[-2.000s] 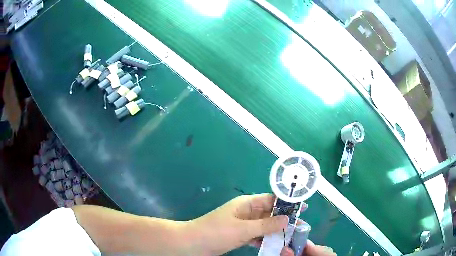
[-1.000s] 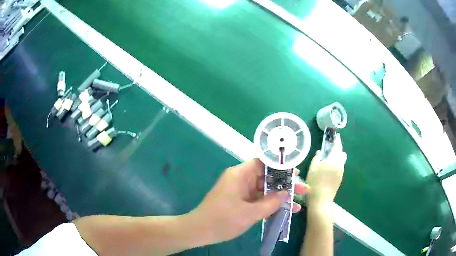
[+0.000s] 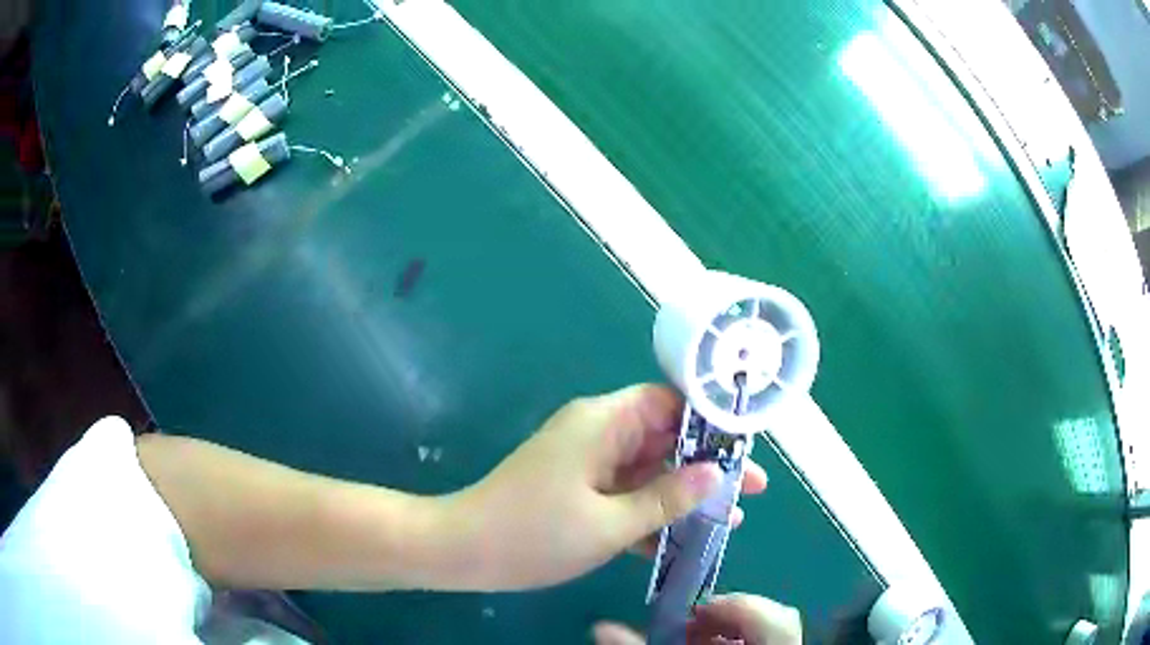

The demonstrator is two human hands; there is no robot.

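Note:
My left hand [image 3: 593, 491] holds a white handheld fan [image 3: 744, 353] by its flat handle, spoked round face up. The thumb lies over the handle just below the dark control board [image 3: 714, 441]. A grey battery [image 3: 694, 554] lies along the open handle shell, its lower end towards the bottom edge. My right hand [image 3: 750, 620] is cut off by the bottom edge, with fingers around the battery's lower end; its exact grip is partly hidden. A second white fan head [image 3: 911, 617] is at the bottom right by the rail, its handle out of view.
Grey spare batteries [image 3: 240, 114] with pale-yellow patches and loose wires lie in a pile on the dark green bench [image 3: 341, 277] at the upper left. A white rail [image 3: 580, 164] divides the bench from the brighter green belt [image 3: 908, 302]. A small white piece shows at the lower right edge.
My right hand has left the second fan and come back to the bottom of the held fan. The second fan now shows lower right. The view has shifted, and the battery sits more in line with the handle.

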